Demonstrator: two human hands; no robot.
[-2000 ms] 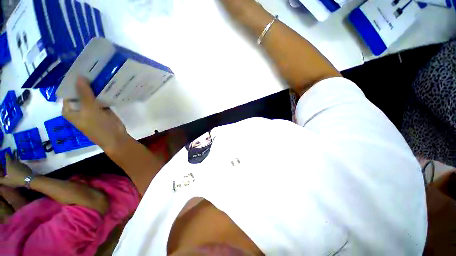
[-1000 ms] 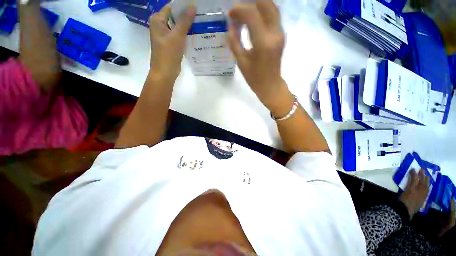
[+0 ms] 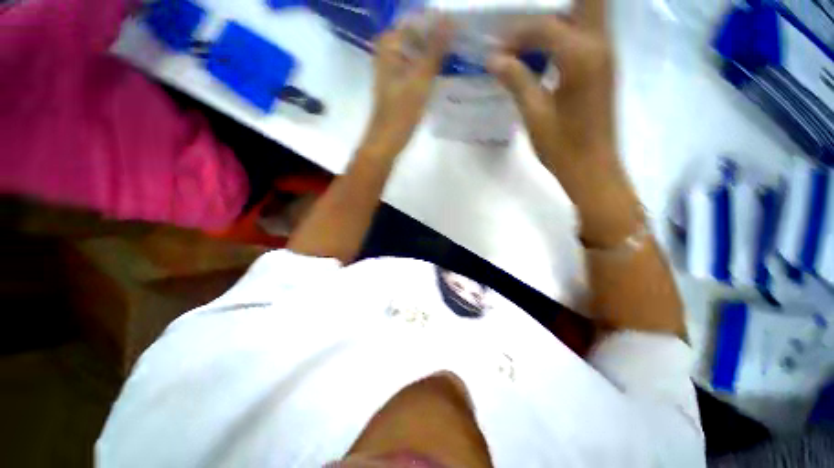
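A white and blue retail box [image 3: 471,111] stands at the top centre over the white table, its upper end between my hands. My left hand [image 3: 409,69] holds its left side. My right hand [image 3: 558,78] is at its upper right, with thumb and fingers at the top end. The frame is blurred, so the exact finger contact of my right hand and the state of the box's top flap cannot be told.
A blue insert card [image 3: 249,66] with a black plug lies at the upper left of the table [image 3: 475,206]. Fanned boxes [image 3: 764,224] stand at the right, with a flat box [image 3: 777,347] below them. A person's pink sleeve [image 3: 119,119] is at the left.
Two seconds ago my left hand held the box beside the stack at the left, my right arm reaching away. Now both hands are at the box. Since one second ago, the view has shifted.
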